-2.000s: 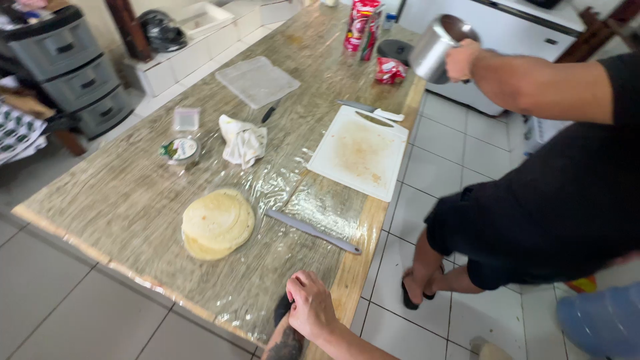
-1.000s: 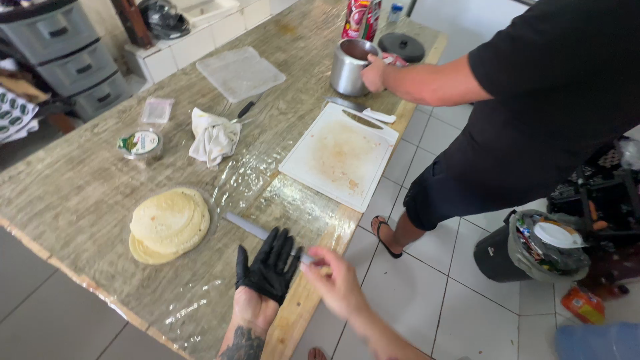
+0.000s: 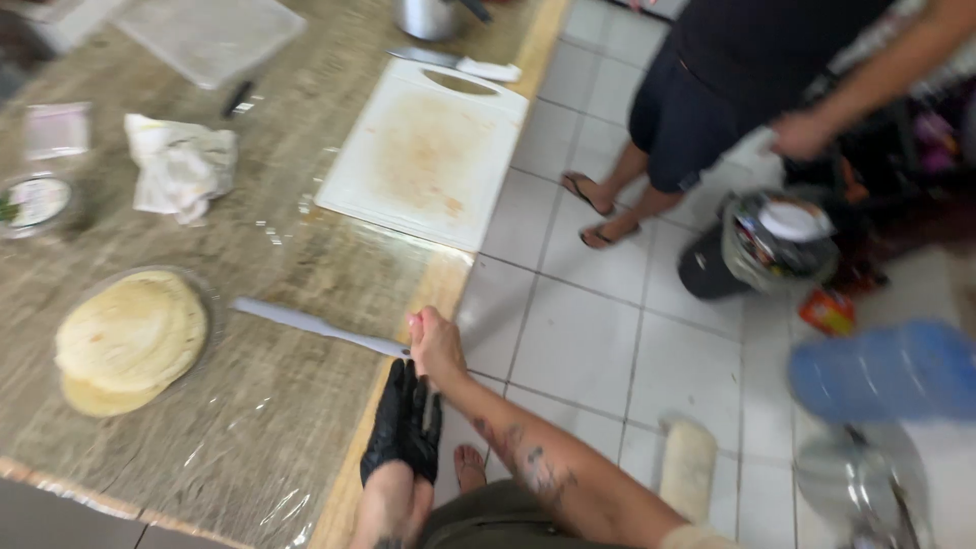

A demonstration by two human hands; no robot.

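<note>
My left hand (image 3: 401, 427) wears a black glove and points up, its fingers extended, at the table's wooden edge. Bare and with curled fingers, my right hand (image 3: 436, 345) is at the glove's fingertips; whether it pinches anything is hidden. Beside both hands lies a lavender-grey spatula (image 3: 320, 328), one end close to the right hand. A stack of round flatbreads (image 3: 133, 335) rests at the left of the table. Farther forward is a stained white cutting board (image 3: 431, 152), with a white-handled knife (image 3: 488, 70) along its far edge.
A crumpled cloth (image 3: 183, 164), a lidded plastic tub (image 3: 38, 202), a clear plastic sheet (image 3: 217, 38) and a metal pot (image 3: 427, 19) are on the table. Another person (image 3: 686, 99) stands at the right, near a lined trash bin (image 3: 709, 263). A blue water jug (image 3: 884, 374) is at the far right.
The other person's hand has left the metal pot and is now out to the right. My right hand has moved up to the glove's fingertips. The view has shifted toward the floor at right.
</note>
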